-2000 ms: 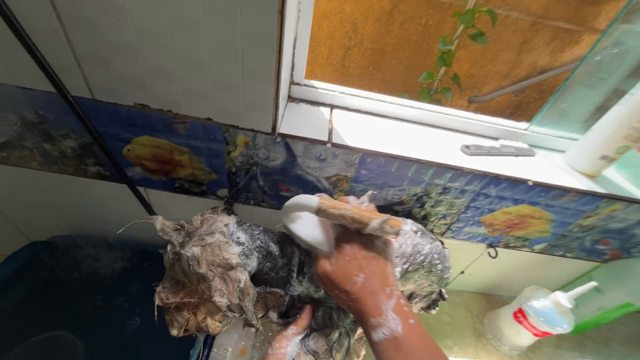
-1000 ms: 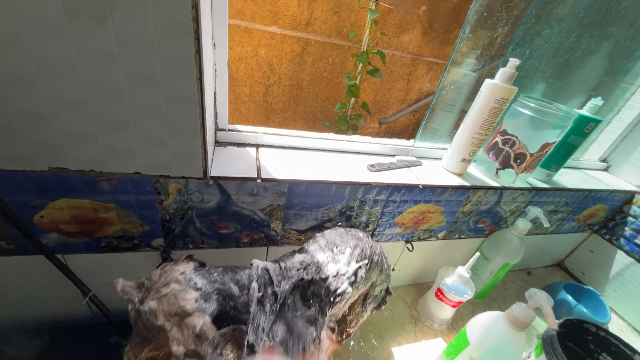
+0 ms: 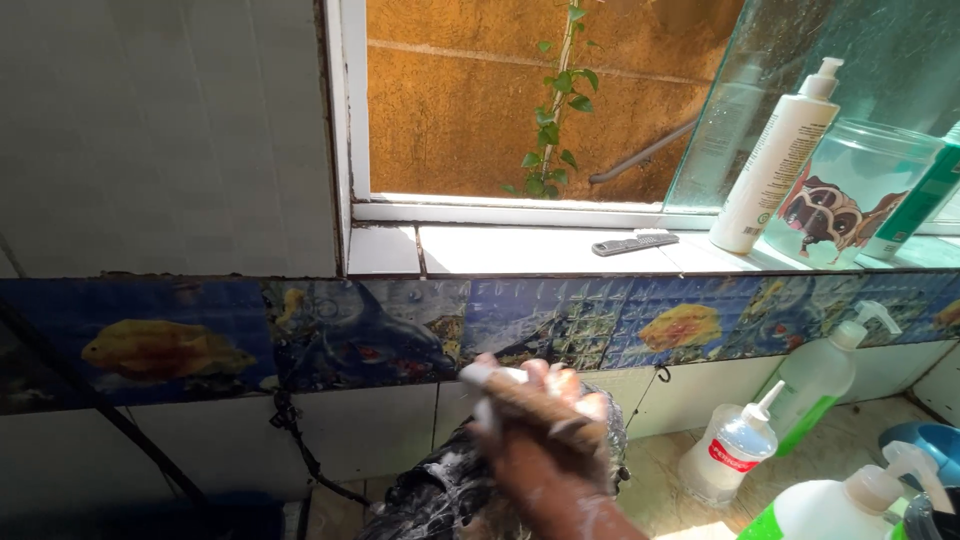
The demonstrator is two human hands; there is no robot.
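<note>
My right hand (image 3: 536,457), blurred and dotted with foam, reaches up from the bottom edge. Its fingers are closed around a wooden-backed tool (image 3: 544,409), possibly a brush; a whitish part shows at its left end. Beneath and behind the hand is a wet, dark-coated dog (image 3: 442,487) with lather on its fur; its head is out of view. Whether the tool touches the fur I cannot tell. My left hand does not show.
A grey comb-like tool (image 3: 634,244), a white pump bottle (image 3: 776,165) and a clear jar (image 3: 847,202) stand or lie on the windowsill. Lower right are a squeeze bottle (image 3: 724,457), a spray bottle (image 3: 814,375), a green-and-white bottle (image 3: 825,502) and a blue bowl (image 3: 926,450). A dark hose (image 3: 105,420) slants at left.
My right hand with the wooden tool is back in clear view, over the dog's right-hand end. My left hand, at the dog's side two seconds ago, is out of view. The view has shifted.
</note>
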